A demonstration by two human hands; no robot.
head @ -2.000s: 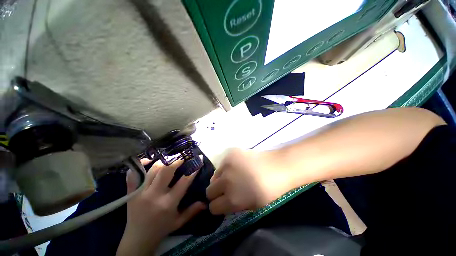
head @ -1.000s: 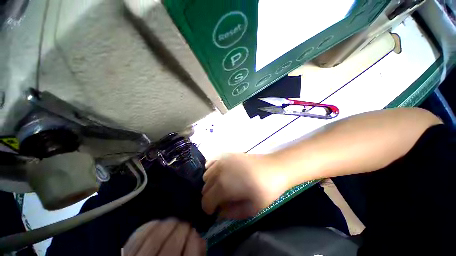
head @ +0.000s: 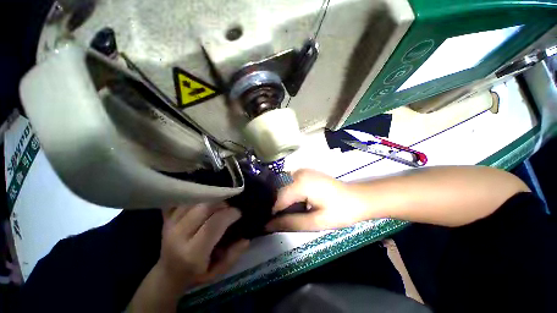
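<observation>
Black fabric lies under the sewing machine's needle area and hangs over the table's front edge at the left. My left hand holds the fabric, fingers bent, below the pale curved guard. My right hand grips the fabric's right side with thumb and fingers, beside the dark ribbed roller. The metal parts near the needle show only in part; the presser foot cannot be made out. The machine head stands over both hands.
Thread snips lie on the white table to the right, partly over a black scrap. The green control panel is at the upper right. A curved guard and a cream tension knob jut out above my hands.
The view has swung left, bringing the curved guard and warning label into full sight. My left hand left the needle area, dropped low, and has come back up onto the fabric.
</observation>
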